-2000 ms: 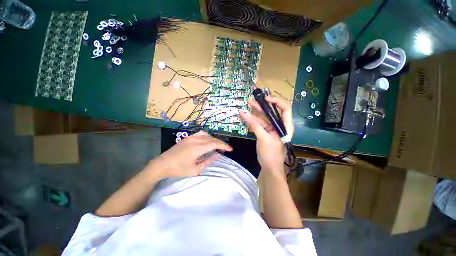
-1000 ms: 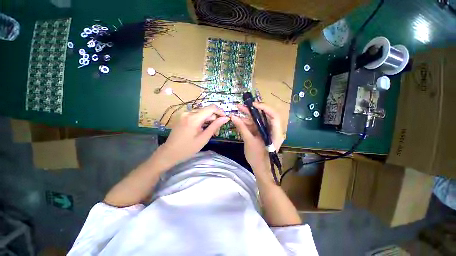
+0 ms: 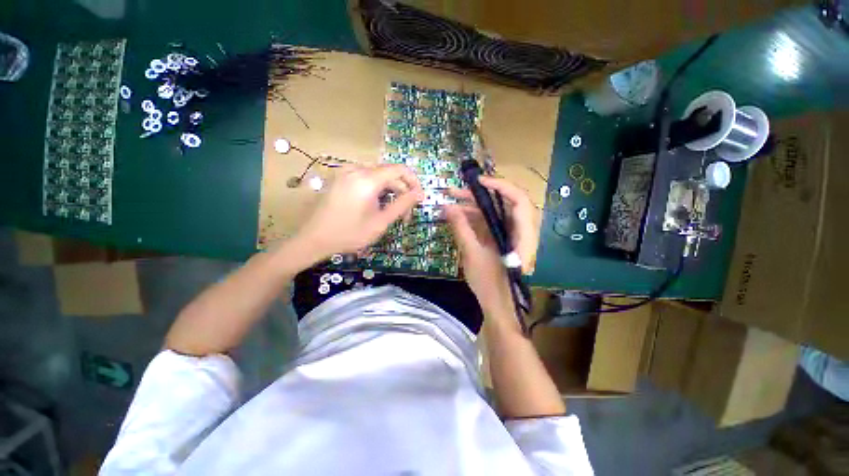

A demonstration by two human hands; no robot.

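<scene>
My right hand (image 3: pixel 493 228) holds the black soldering iron (image 3: pixel 493 212), its front end over the right part of the green and white PCB panel (image 3: pixel 424 246). My left hand (image 3: pixel 363 209) is over the panel's left edge, thumb and fingers bent close together; whether a wire is between them is too blurred to tell. The panel lies on the cardboard work sheet (image 3: pixel 344 93). A few wired discs (image 3: pixel 283 146) lie on the cardboard left of the panel. More discs (image 3: pixel 325 285) show below the bench edge near the wearer's lap.
A pile of wired discs (image 3: pixel 168 91) and a second PCB panel (image 3: pixel 82 130) lie at left. The open carton (image 3: pixel 465 46) stands behind the cardboard. At right are loose rings (image 3: pixel 577 172), the soldering station (image 3: pixel 633 200), wire spool (image 3: pixel 735 130) and clear container (image 3: pixel 624 88). The iron's cable hangs past the front edge.
My left hand rose from near the lap to the panel, then moved slightly up it. The iron stays in my right hand. The view has shifted slightly, and discs show again below the bench edge.
</scene>
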